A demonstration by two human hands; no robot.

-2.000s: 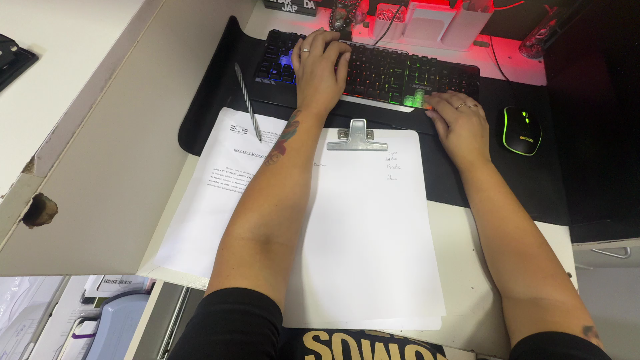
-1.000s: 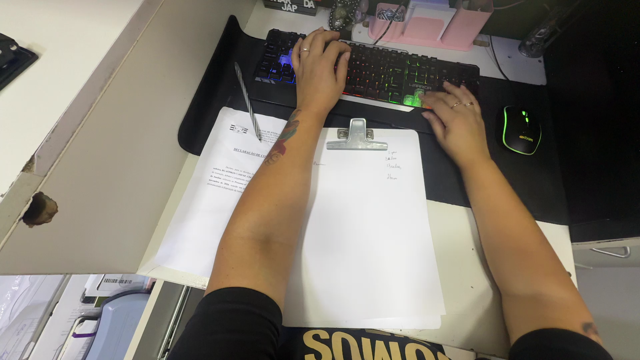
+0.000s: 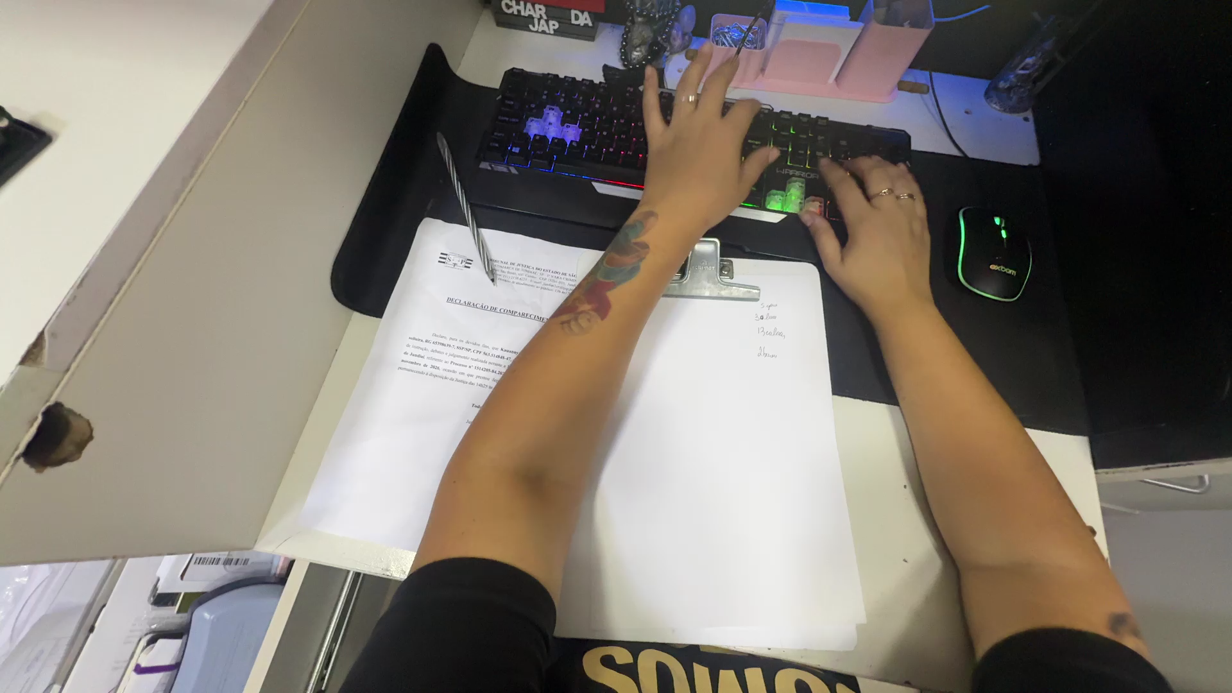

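My left hand (image 3: 701,154) is spread over the middle of a backlit black keyboard (image 3: 602,125), fingers apart and nothing held. At the keyboard's right end, my right hand (image 3: 876,226) rests with its fingers curled over the lower edge by the green-lit arrow keys. Under my left forearm lie a printed paper sheet (image 3: 371,433) and a clipboard with white paper (image 3: 722,462), which bears a few handwritten lines. The metal clip (image 3: 717,274) is partly hidden by my left wrist. A grey twisted pen (image 3: 466,209) lies across the printed sheet's top and the black desk mat (image 3: 385,221).
A black mouse (image 3: 994,252) with green light sits right of my right hand. Behind the keyboard stand a pink desk organizer (image 3: 818,58) and a dark beaded figurine (image 3: 647,34). A pale panel (image 3: 212,289) borders the desk at left; a dark screen (image 3: 1145,241) is at right.
My left hand has moved right along the keyboard, from the blue-lit keys at its left part to its middle. The red light on the organizer has turned blue.
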